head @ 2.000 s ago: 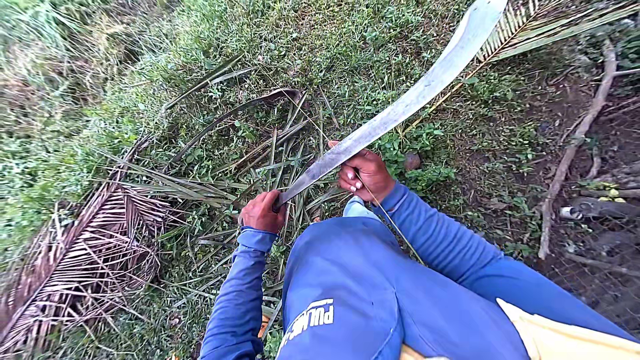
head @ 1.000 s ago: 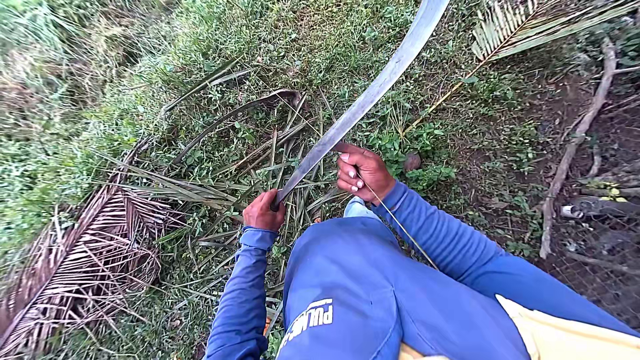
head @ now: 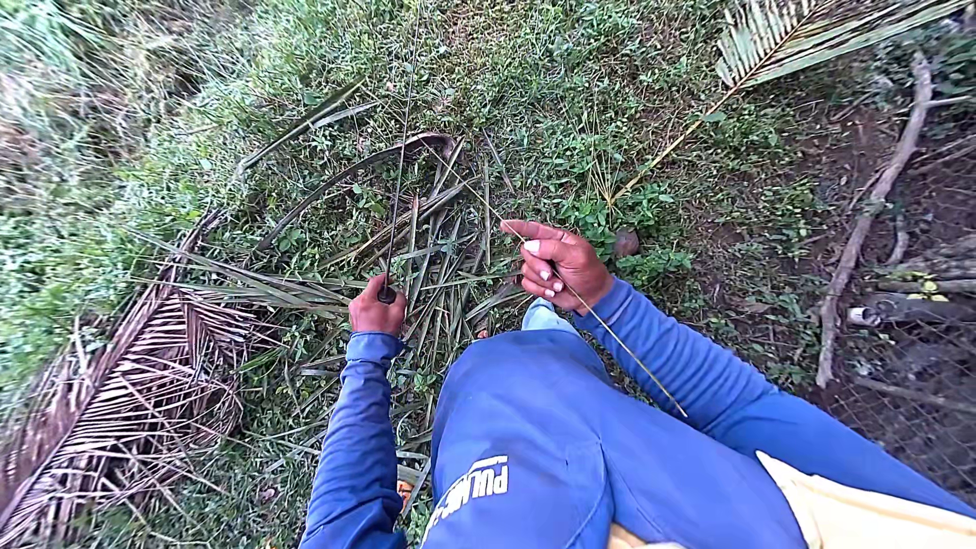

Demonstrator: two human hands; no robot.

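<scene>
My left hand point(head: 377, 306) is closed around the dark handle of a machete point(head: 397, 183), whose blade shows edge-on as a thin line running up the view. To its right, my right hand point(head: 563, 265) holds a thin palm leaf midrib point(head: 630, 352) between thumb and fingers. One end of the midrib reaches down over the blue sleeve; the other runs up and left past the fingertips. Cut palm leaflets point(head: 446, 259) lie on the grass beyond and between the hands.
A dry brown palm frond point(head: 99, 389) lies at the left. A partly stripped frond point(head: 762, 57) is at the upper right. Farther right are a crooked branch point(head: 877, 198) and wire mesh point(head: 926, 412). A brown round object point(head: 626, 242) sits beside my right hand.
The machete blade has swung left, away from my right hand, and turned from its broad side to its edge. My right fingers have shifted, and the thin midrib now shows past them.
</scene>
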